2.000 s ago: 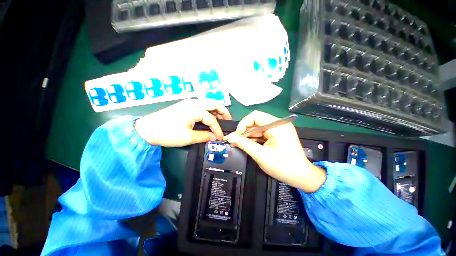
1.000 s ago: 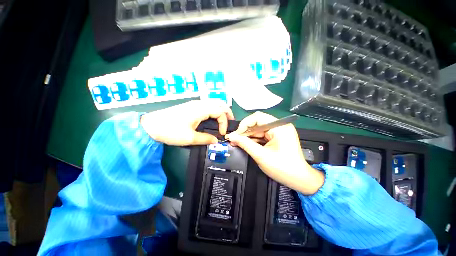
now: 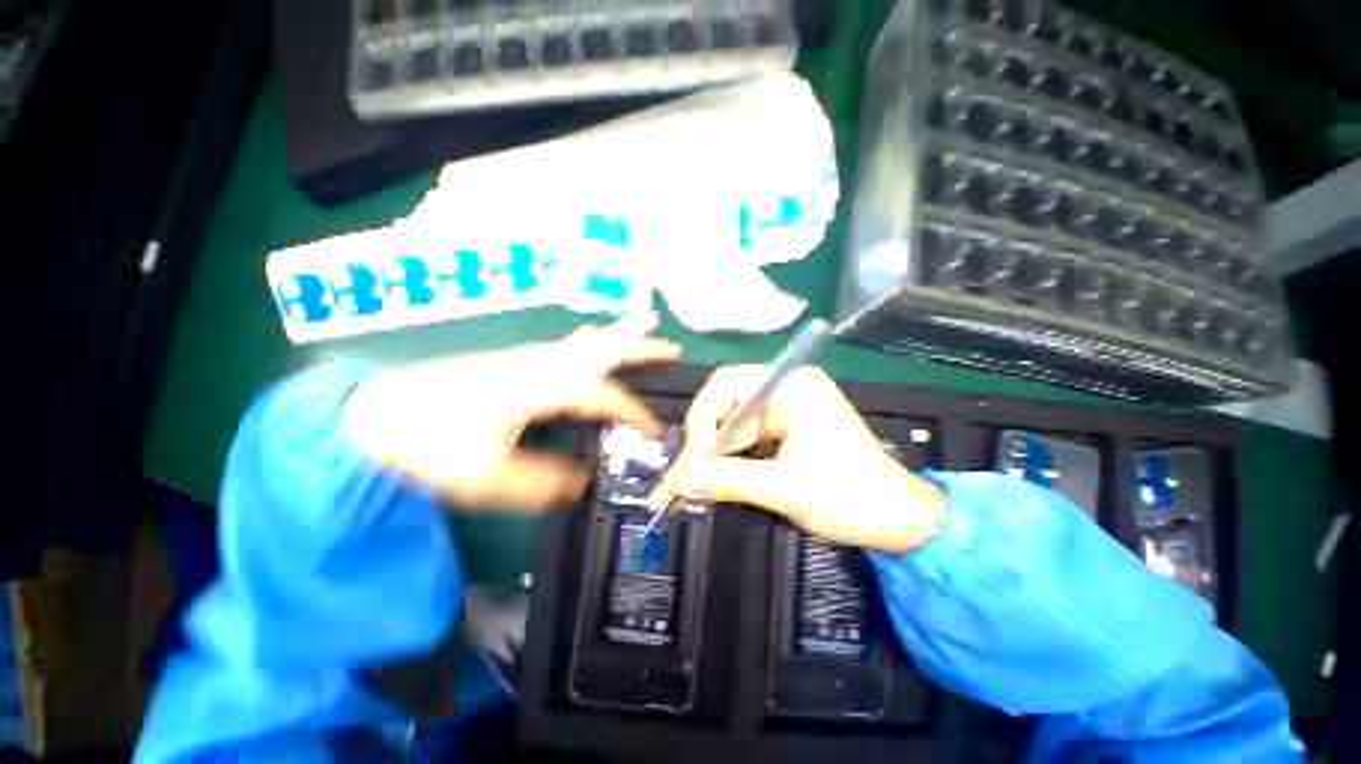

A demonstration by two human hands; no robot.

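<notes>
The leftmost open phone body (image 3: 637, 679) lies in the black foam phone tray (image 3: 731, 719), its battery (image 3: 643, 605) showing. My right hand (image 3: 776, 455) holds the tweezers (image 3: 769, 385), tip pointing down over the top of the battery. A blue patch (image 3: 646, 548) shows at the tweezers' tip, over the battery. My left hand (image 3: 500, 406) is blurred, fingers apart over the phone's upper left side; I see nothing in it. The phone's upper end is partly hidden by my hands.
Release liner sheets (image 3: 642, 157) with rows of blue pieces lie behind my hands. A blister tray stack (image 3: 1082, 224) stands at the back right. A second blister tray (image 3: 575, 63) sits on black foam at the back. Three more phones lie right in the foam tray, partly covered.
My left hand has drawn back left from the phone's top and opened. My right hand has tipped the tweezers steeper, tip now lower. A blue patch now shows over the battery.
</notes>
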